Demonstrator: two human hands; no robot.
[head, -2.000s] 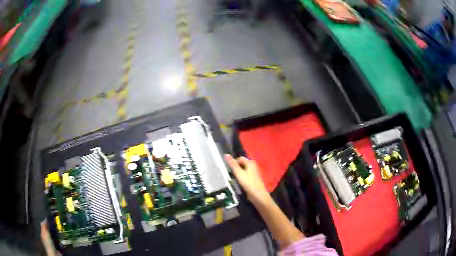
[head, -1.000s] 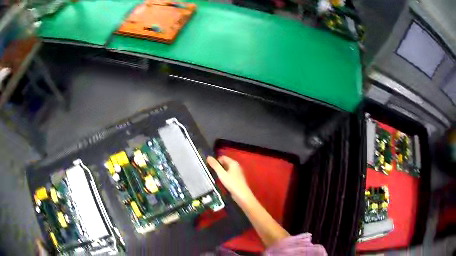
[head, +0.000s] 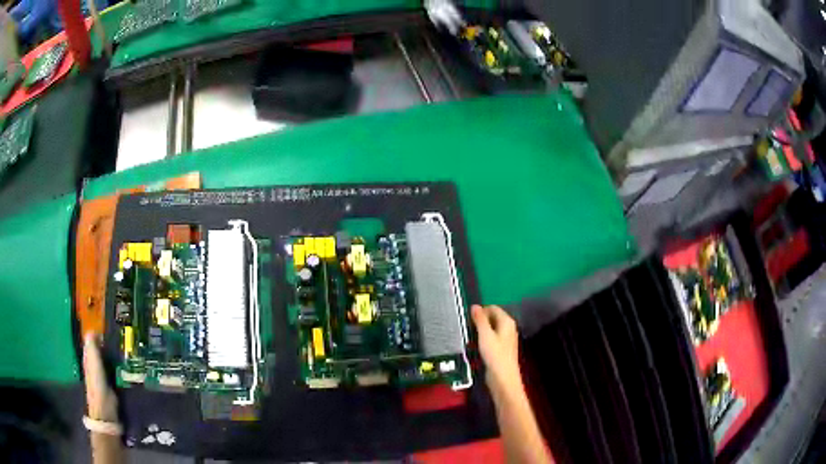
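A flat black carrier tray (head: 272, 213) is held level in front of me, above the near edge of the green bench. It bears two green circuit boards side by side, the left board (head: 186, 313) and the right board (head: 376, 308), each with yellow parts and a long heatsink bar on its right side. My left hand (head: 98, 390) grips the tray's left edge; a pale band is on the wrist. My right hand (head: 496, 340) grips the tray's right edge. The fingers under the tray are hidden.
The green bench (head: 534, 181) lies beyond the tray, with an orange-brown panel (head: 93, 272) at left, partly covered. Stacked black totes (head: 607, 362) stand at right; a red-lined tote (head: 747, 353) holds boards. Behind are conveyor rails (head: 181, 113) and a grey machine (head: 688, 136).
The view has turned from the floor aisle to the green bench. The tray, still held in both hands, is now over the bench edge and more level. The totes appear further right.
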